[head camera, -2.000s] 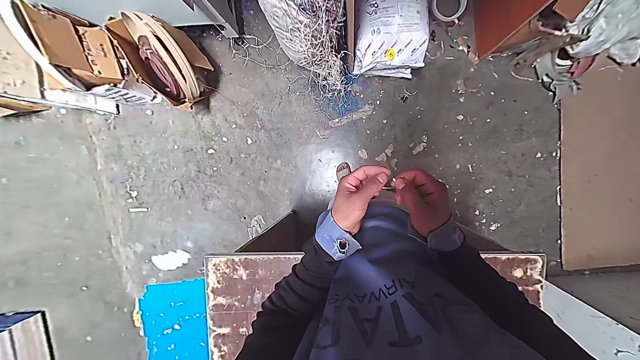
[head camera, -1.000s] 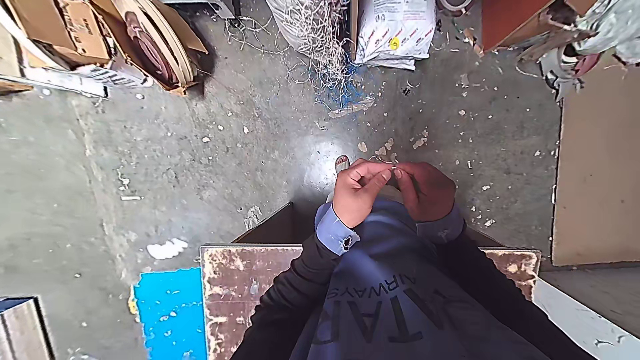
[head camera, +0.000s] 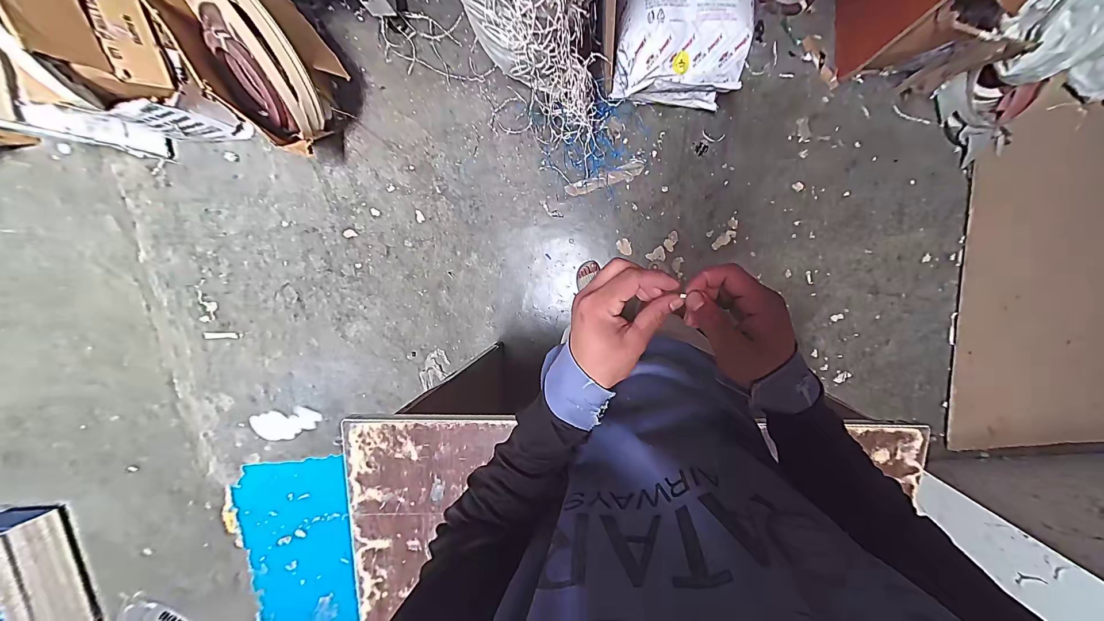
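Observation:
My left hand (head camera: 614, 319) and my right hand (head camera: 747, 321) meet in front of my apron, thumbs and fingertips nearly touching. Between them is a tiny pale piece (head camera: 683, 296), too small to identify, pinched by the fingers of both hands. Light blue cuffs and dark sleeves cover my wrists and arms. Below the hands lies the dark blue printed apron (head camera: 664, 483) on my body.
A worn brown board (head camera: 414, 517) lies beside a blue sheet (head camera: 297, 535). Cardboard boxes with rolled edging (head camera: 246, 78) stand upper left. Tangled strings (head camera: 561, 78), a white printed bag (head camera: 683, 47) and a leaning brown panel (head camera: 1026, 285) border the scrap-strewn floor.
The fingers of both hands have shifted slightly around the tiny piece. Both hands stay close together in front of the apron.

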